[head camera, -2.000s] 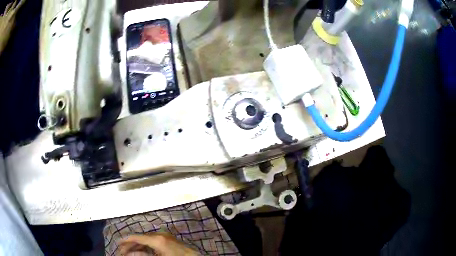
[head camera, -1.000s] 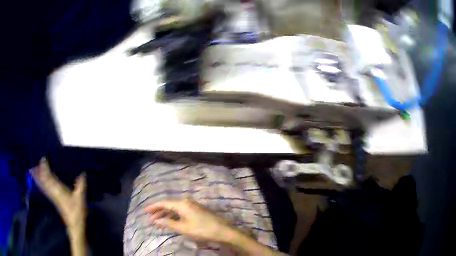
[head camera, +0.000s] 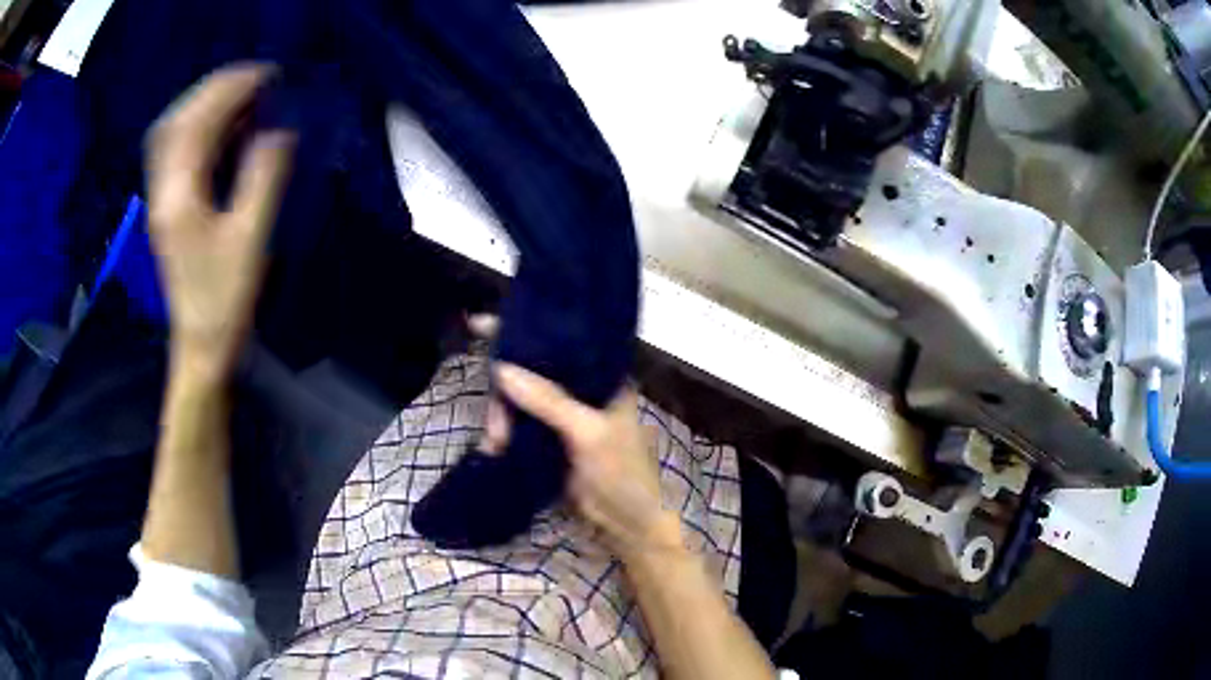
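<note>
A long navy fabric piece (head camera: 571, 253) curves from the dark bundle over the table edge down to the lap. My right hand (head camera: 604, 458) grips its lower part above the checked cloth, thumb on top; the end hangs in a rounded fold. My left hand (head camera: 219, 219) is at the left, over the navy bundle (head camera: 332, 199), slightly blurred. Its thumb and fingers are apart in a curve, and no cloth shows clearly between them. The black needle area (head camera: 823, 133) of the sewing machine (head camera: 983, 253) is right of the fabric, apart from it.
The white machine table (head camera: 677, 80) runs diagonally behind the fabric. A pale two-ring bracket (head camera: 930, 518) hangs below the machine body. A white box (head camera: 1153, 319) with a blue hose (head camera: 1169, 445) is at the right. Blue material (head camera: 40, 199) lies at the far left. Checked cloth (head camera: 399, 585) covers the lap.
The view has swung left, so the machine sits further right. My right hand, empty over the lap before, now holds the navy piece. My left hand has moved up over the bundle.
</note>
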